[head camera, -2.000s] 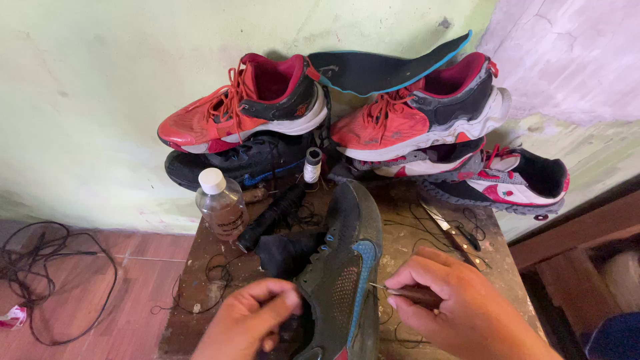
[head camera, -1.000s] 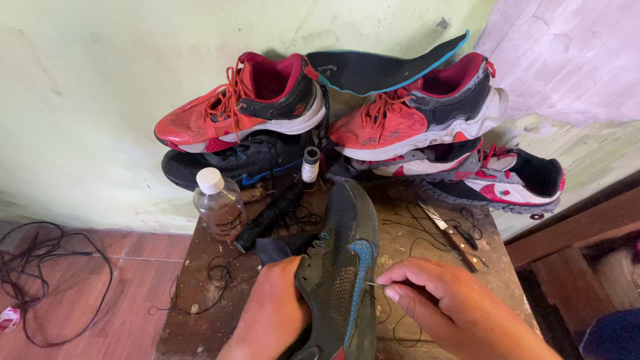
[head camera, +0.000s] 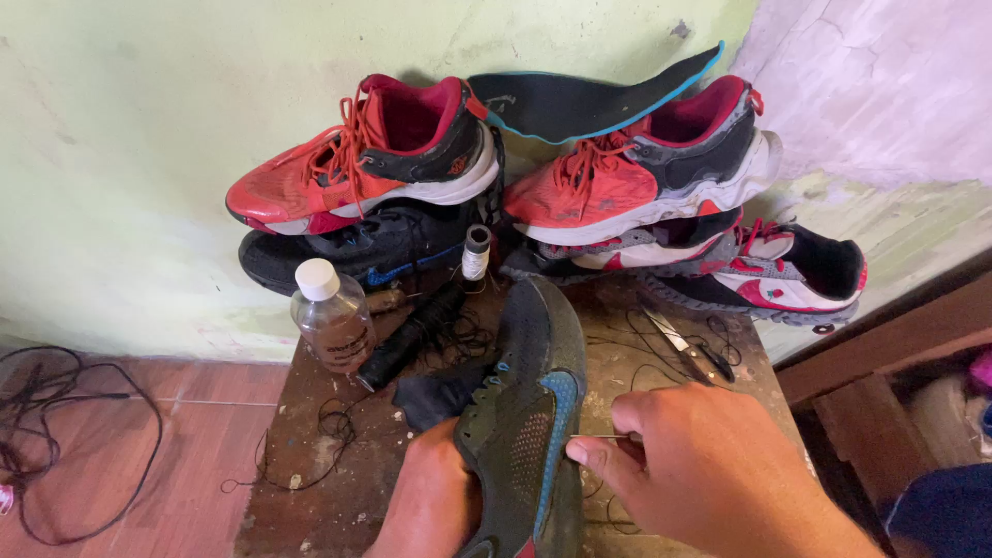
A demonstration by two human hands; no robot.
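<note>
A black sneaker with a blue side logo lies on its side, toe away from me, over a worn wooden table. My left hand reaches inside it through the opening, its fingers hidden by the upper. At the edge of the sole, my right hand grips a thin metal awl or needle, whose tip meets the shoe beside the blue logo; its handle is hidden in my fist. Black thread lies loose beneath that hand. Dark cloth sits against the shoe's left side.
Behind stand red sneakers on darker shoes, an insole and a white-red sneaker. A capped plastic bottle, black thread spool, white thread spool and knife are on the table. Cord lies left.
My left hand, beside the shoe opening two seconds ago, is now inside the shoe. My right hand has stayed by the sole edge, its grip on the tool shifted.
</note>
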